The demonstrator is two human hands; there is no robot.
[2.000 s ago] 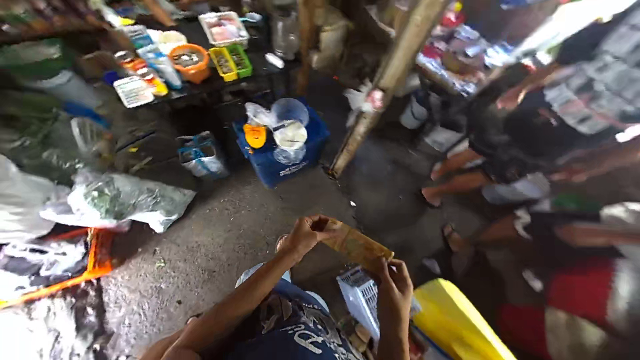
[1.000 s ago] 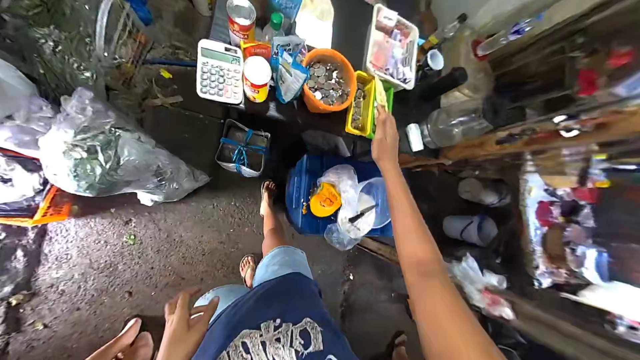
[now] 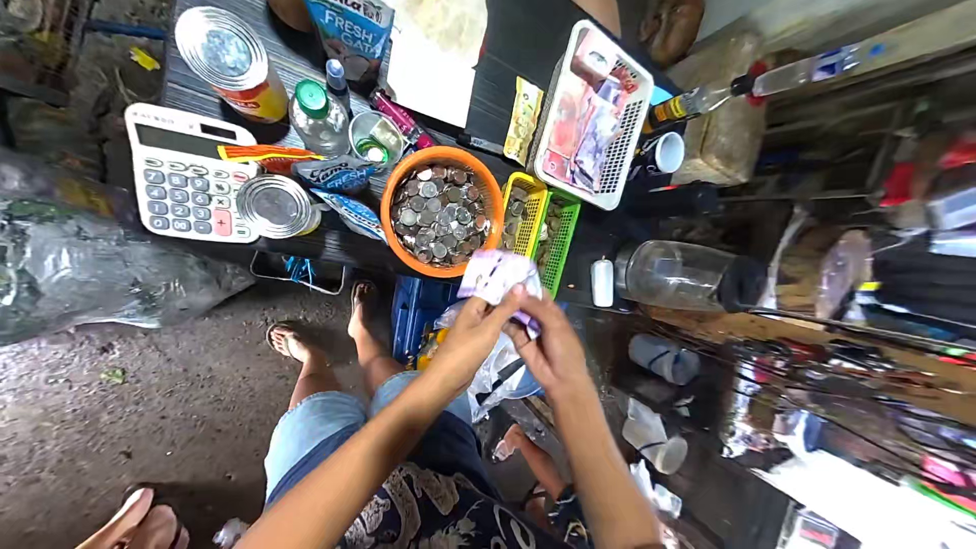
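My left hand (image 3: 473, 332) and my right hand (image 3: 550, 343) meet in front of the table and both hold folded purple-and-white banknotes (image 3: 499, 276). The notes hang over the near rim of an orange plastic bowl (image 3: 389, 221) full of coins (image 3: 441, 213). Right of the bowl, a yellow basket (image 3: 539, 200) and a green basket (image 3: 566, 236) hold more coins. Behind them lies a white plastic basket (image 3: 644, 84) with red and purple banknotes (image 3: 595, 122). A yellow-orange banknote (image 3: 523, 120) rests against that basket's left side.
A white calculator (image 3: 191, 171), cans (image 3: 278, 206), a bottle with a green cap (image 3: 313, 114) and foil pouches (image 3: 351, 30) crowd the table's left. A glass jar (image 3: 679, 276) lies at the right. Below are a blue crate (image 3: 408, 313) and another person's feet (image 3: 145, 522).
My right hand was reaching to the small baskets a second ago, with my left low and apart. Now both hands are together, holding purple-and-white notes. The table appears much closer.
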